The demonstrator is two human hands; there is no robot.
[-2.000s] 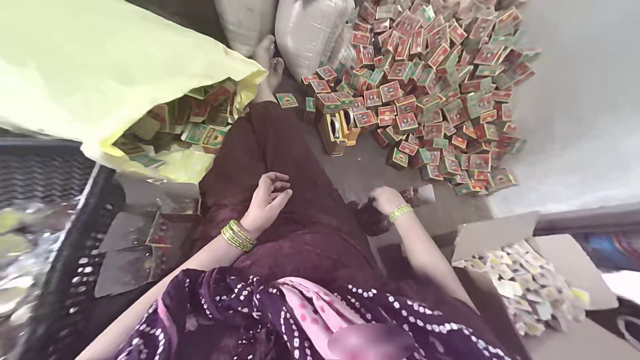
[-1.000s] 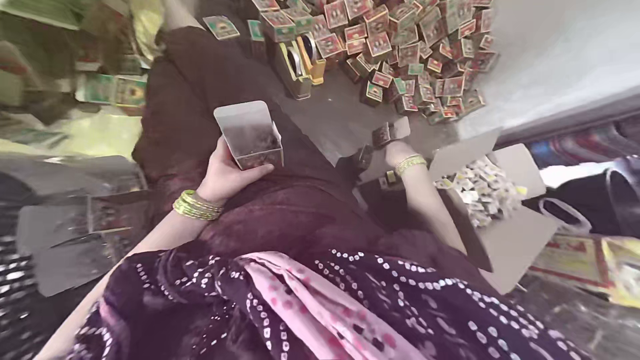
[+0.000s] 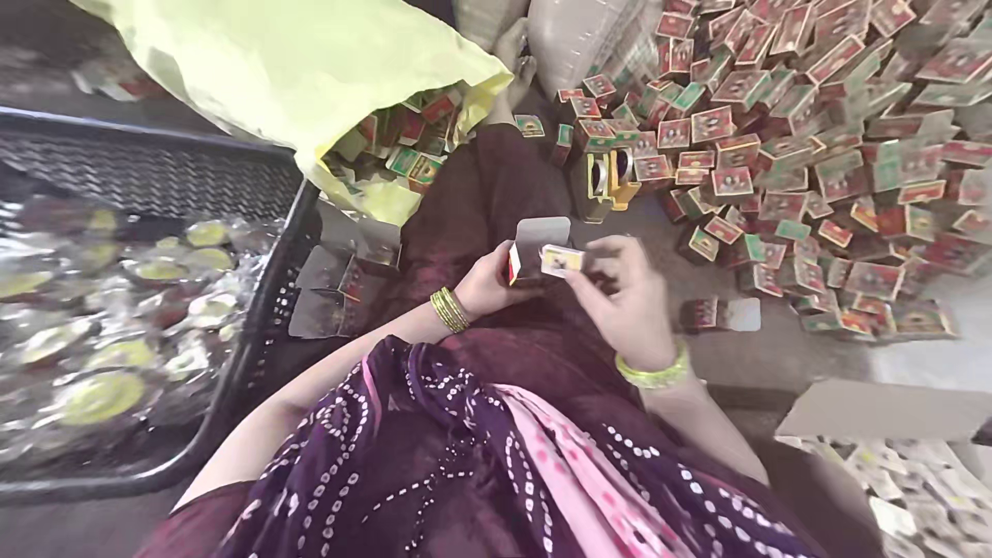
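Over my lap, my left hand (image 3: 496, 285) holds a small cardboard box (image 3: 542, 232) with its grey lid flap raised. Just right of its mouth, my right hand (image 3: 624, 291) pinches a small white-and-yellow packet (image 3: 562, 261) between thumb and fingers. The inside of the box is mostly hidden from view. Another small box with its flap out (image 3: 701, 313) lies on the floor to the right of my right hand. More small boxes with raised flaps (image 3: 349, 283) are grouped by my left thigh.
A large pile of small red and green boxes (image 3: 775, 155) covers the floor ahead right. At left stands a black plastic crate (image 3: 298, 225) of wrapped items, beside a yellow sack (image 3: 310, 70) holding more boxes. Tape rolls in yellow holders (image 3: 611, 182) and a carton of small packets (image 3: 883, 407) are on the right.
My right hand has come from low on the right to the box in my left hand and now holds a packet. My left hand was empty in the earliest frame. The view has shifted.
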